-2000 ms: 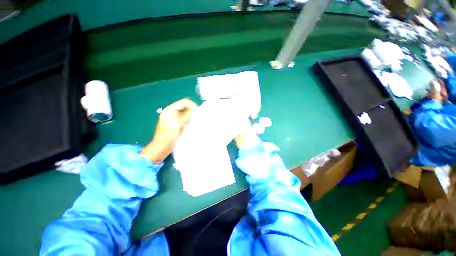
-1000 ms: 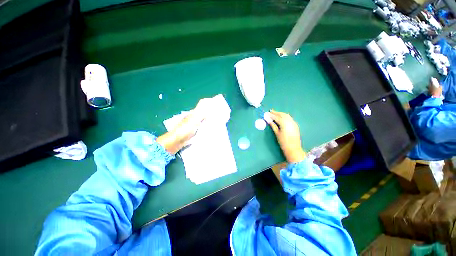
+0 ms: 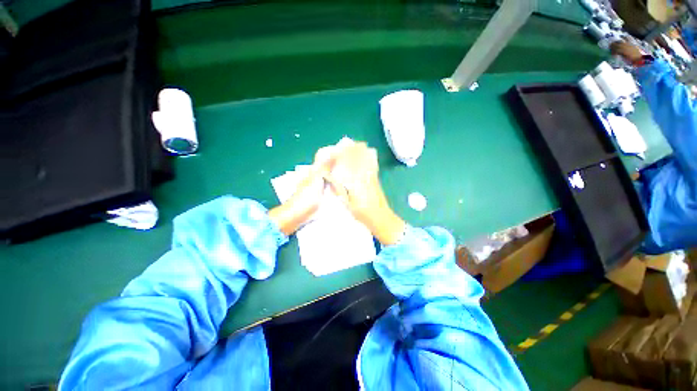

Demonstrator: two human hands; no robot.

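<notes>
My left hand (image 3: 307, 191) and my right hand (image 3: 356, 177) meet over a stack of flat white sheets (image 3: 336, 246) on the green bench. My left hand is closed on a white bundle (image 3: 345, 142), of which only an edge shows past the fingers. My right hand's fingers are bent over the same spot; glare hides what they hold. A wrapped white unit (image 3: 403, 126) lies beyond my right hand, narrow end towards me. A white disc (image 3: 416, 201) lies right of my right wrist. A bare white cylinder (image 3: 176, 122) with a dark round end is at left.
Large black trays (image 3: 69, 130) stand at left, with a white piece (image 3: 136, 215) beside their edge. A divided black tray (image 3: 581, 172) is at right. A grey post (image 3: 491, 44) stands by the conveyor. Another person's blue sleeve (image 3: 672, 130) is at right. An open carton (image 3: 520, 260) is below the bench.
My right hand has moved left from the discs to join my left hand. One of the two discs no longer shows. The wrapped unit now lies apart from the sheets. The view has shifted slightly.
</notes>
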